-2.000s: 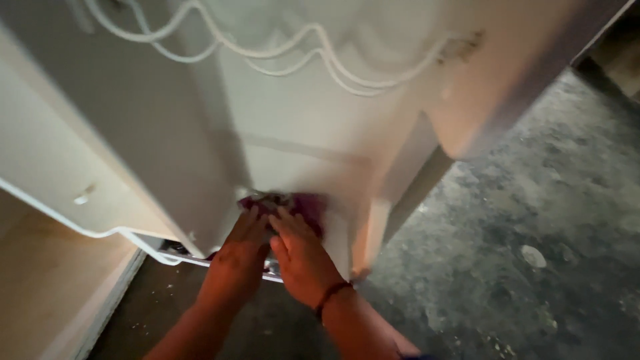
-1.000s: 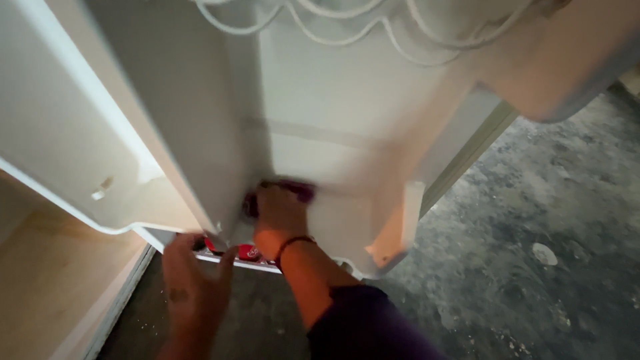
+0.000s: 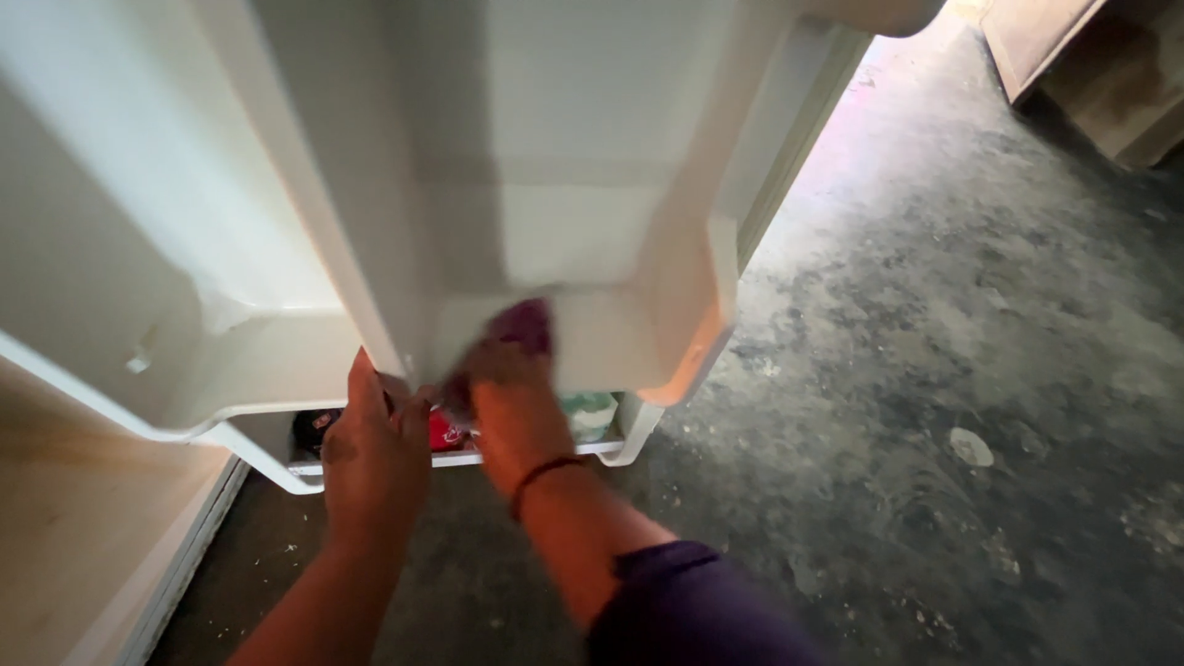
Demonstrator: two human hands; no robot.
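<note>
My right hand [image 3: 518, 398], with a dark band at the wrist, holds a bunched purple cloth [image 3: 523, 328] against the bottom of a white molded door compartment of what looks like a refrigerator [image 3: 592, 342]. The cloth is blurred and partly hidden by the fingers. Just to the left, my left hand [image 3: 379, 444] is at the lower edge of the white divider [image 3: 305, 203], its fingertips partly hidden. Below the compartment, a lower door shelf [image 3: 462, 458] holds a red package [image 3: 446, 431], a dark item [image 3: 314, 430] and a pale green item [image 3: 589, 414].
Another white compartment [image 3: 277, 361] lies left of the divider. A light brown panel [image 3: 83, 499] stands at the lower left. The stained dark floor [image 3: 925, 370] spreads at the right, with a pale spot [image 3: 971, 446] on it. A boxy piece of furniture [image 3: 1101, 83] is at the upper right.
Both hands were together at the purple cloth two seconds ago. The left hand has since moved left to the divider's lower edge, while the right hand keeps the cloth. The view has shifted.
</note>
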